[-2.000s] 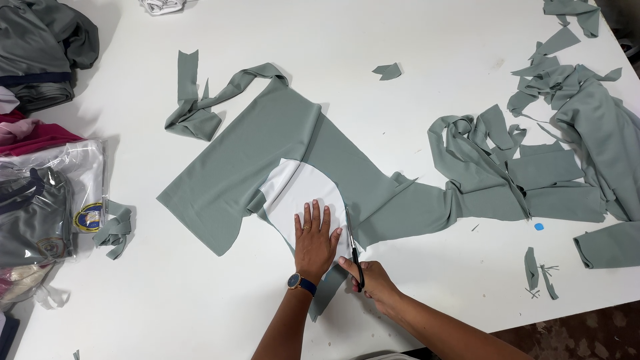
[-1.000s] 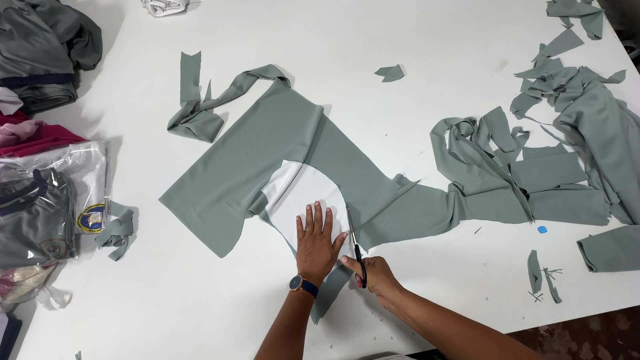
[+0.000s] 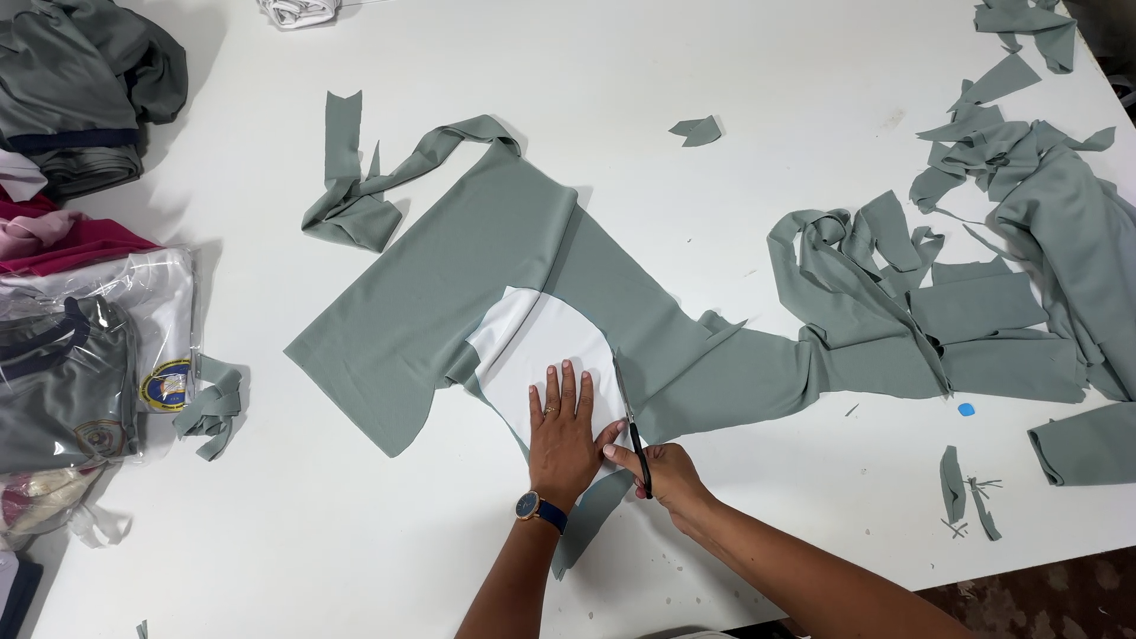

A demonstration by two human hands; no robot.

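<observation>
My left hand (image 3: 568, 439), with a watch on its wrist, lies flat with fingers spread on a white fabric piece (image 3: 541, 342). That piece rests on a large grey-green fabric (image 3: 479, 222) spread over the table. My right hand (image 3: 666, 475) grips black-handled scissors (image 3: 641, 457), whose blades point away from me along the right edge of the white piece, where the grey-green cloth parts. My right thumb is close to my left thumb. A narrow grey-green flap (image 3: 590, 524) extends below both hands.
Grey-green fabric and offcuts (image 3: 985, 319) lie heaped at the right. Folded garments (image 3: 80, 89) and plastic-bagged clothes (image 3: 98, 355) line the left side. A white roll (image 3: 297, 11) is at the top, and small scraps (image 3: 698, 131) are scattered on the white table (image 3: 355, 550).
</observation>
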